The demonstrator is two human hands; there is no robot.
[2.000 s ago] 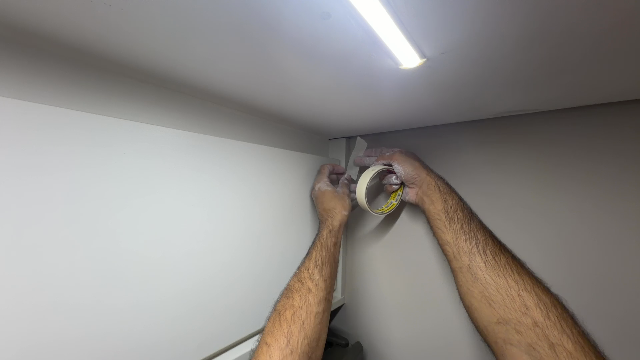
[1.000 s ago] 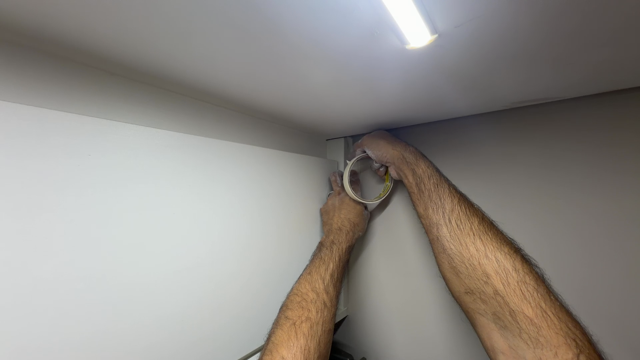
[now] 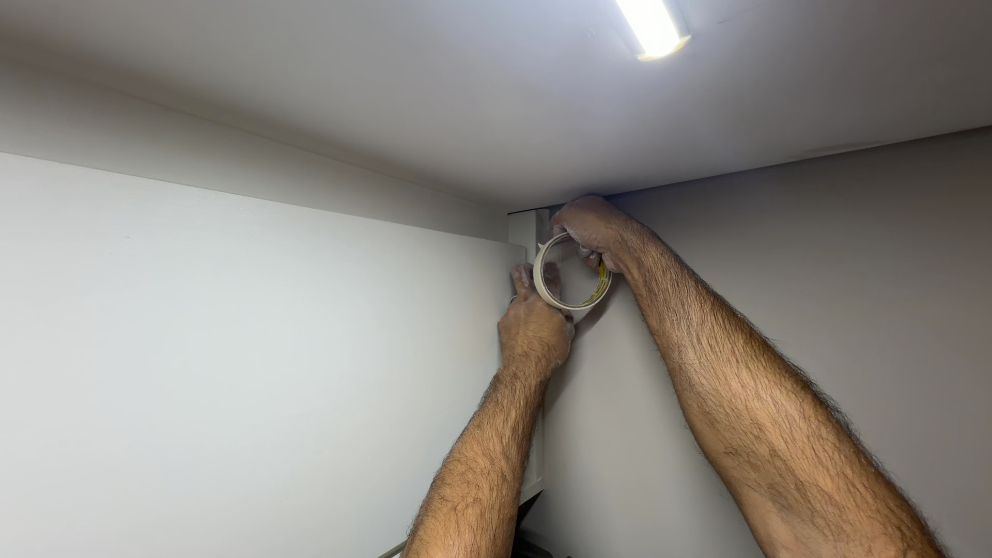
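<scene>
A roll of masking tape [image 3: 542, 284] with a yellow, printed inner core hangs in the corner under the ceiling. My right hand [image 3: 595, 229] grips its upper right rim, with the knuckles close to the ceiling and fingertips at the narrow upright strip [image 3: 523, 226] in the corner. Just below and left of the roll, my left hand [image 3: 535, 329] is raised against the corner, its fingers pointing up and partly hidden behind the tape. A ring shows on one of its fingers. Whether the left fingers press on a piece of tape cannot be seen.
A large white panel [image 3: 256, 349] fills the left side. The grey wall [image 3: 837, 248] stands to the right, and the pale ceiling [image 3: 434, 101] carries a lit strip light [image 3: 652, 27]. Dark objects [image 3: 531, 542] lie low behind my left forearm.
The free strip of tape seen two seconds ago above my left hand no longer shows. My right hand has moved up against the ceiling corner, and the roll's open side has turned toward the view.
</scene>
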